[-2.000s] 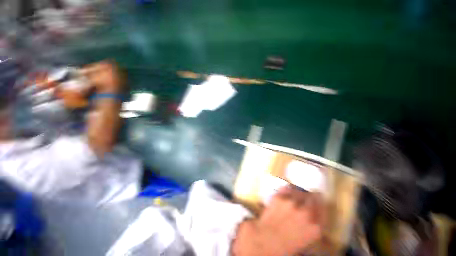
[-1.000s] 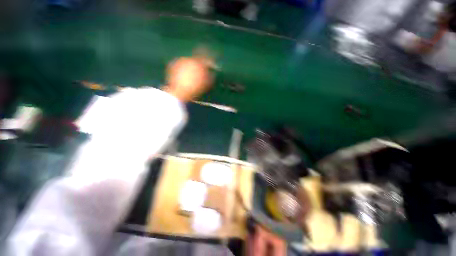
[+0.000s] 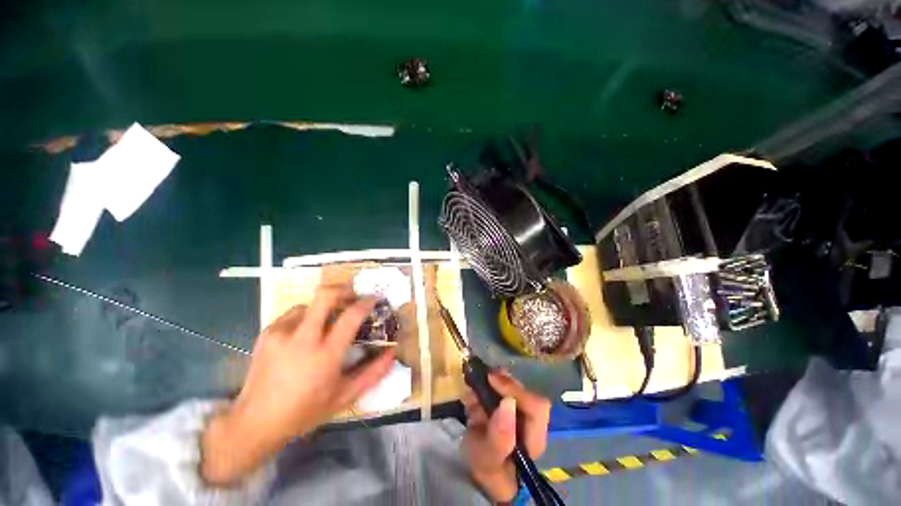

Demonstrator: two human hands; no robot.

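Observation:
My left hand (image 3: 296, 371) is over the tan work pad (image 3: 282, 296), its fingers around a dark round circuit board assembly (image 3: 378, 323). My right hand (image 3: 504, 430) holds the soldering iron (image 3: 479, 376) by its black handle, the tip pointing up and left, just right of the pad's tape strip and apart from the assembly. White octagonal pads (image 3: 383, 285) show above and below the assembly; my fingers partly hide them. Thin solder wire (image 3: 138, 311) runs in from the left towards my left hand.
A black fan (image 3: 524, 232) and a tip cleaner with metal wool (image 3: 540, 321) stand right of the pad. A black box (image 3: 672, 232) is further right. White paper sheets (image 3: 138, 170) lie at left. Two small assemblies (image 3: 413, 71) lie on the green belt. Another person's sleeve (image 3: 830, 425) shows at lower right.
The view has steadied and shifted. The left arm has come back from the belt to the pad, where its fingers now hold a dark assembly. The right hand and iron have come into view.

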